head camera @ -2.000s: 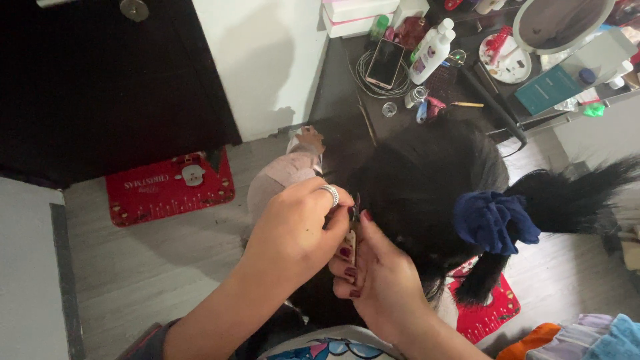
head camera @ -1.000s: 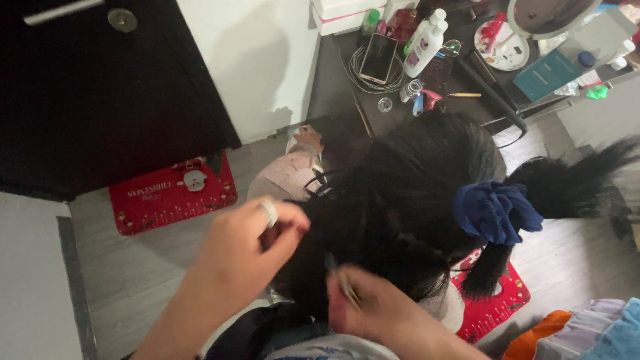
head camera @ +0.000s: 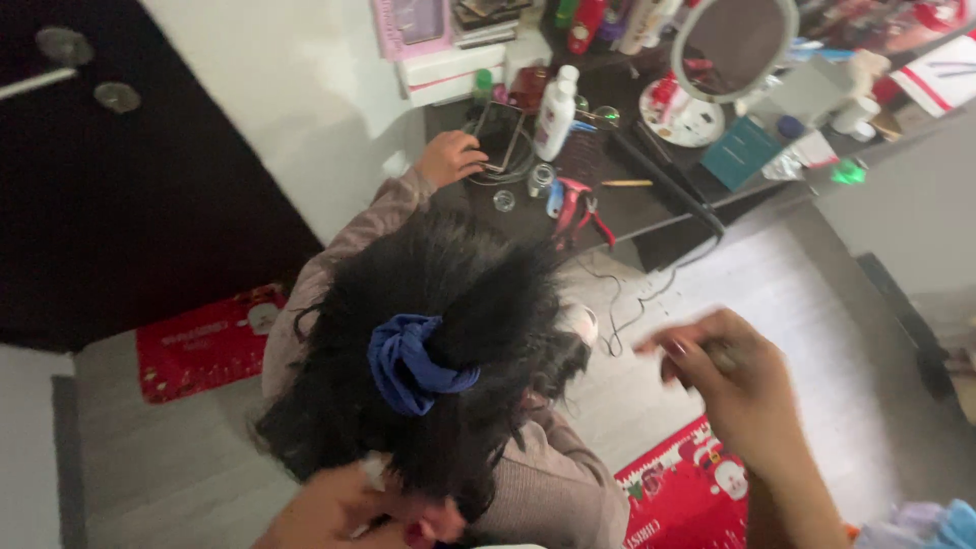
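Note:
A seated person's dark hair (head camera: 457, 290) fills the middle of the view, part of it gathered in a blue fabric scrunchie (head camera: 412, 366). My left hand (head camera: 366, 507) is blurred at the bottom, at the lower edge of the hair; whether it holds anything cannot be told. To the right of the hair, above the floor, my right hand (head camera: 732, 385) is raised with its fingers bent; blur hides whether something small is between them. The seated person's hand (head camera: 454, 158) is at the edge of a phone (head camera: 502, 137) on the dark desk.
On the desk (head camera: 640, 206) are a white bottle (head camera: 557, 114), red-handled pliers (head camera: 593, 221), a round mirror (head camera: 736, 46), a teal box (head camera: 740, 152) and a coiled cable. A black cord (head camera: 637, 305) hangs to the floor. Red mats (head camera: 206, 343) lie on both sides of the person.
The view has shifted. My right hand has moved away from the hair, to the right. The seated person's arm now reaches to the phone, and the scrunchie shows nearer the middle of the view.

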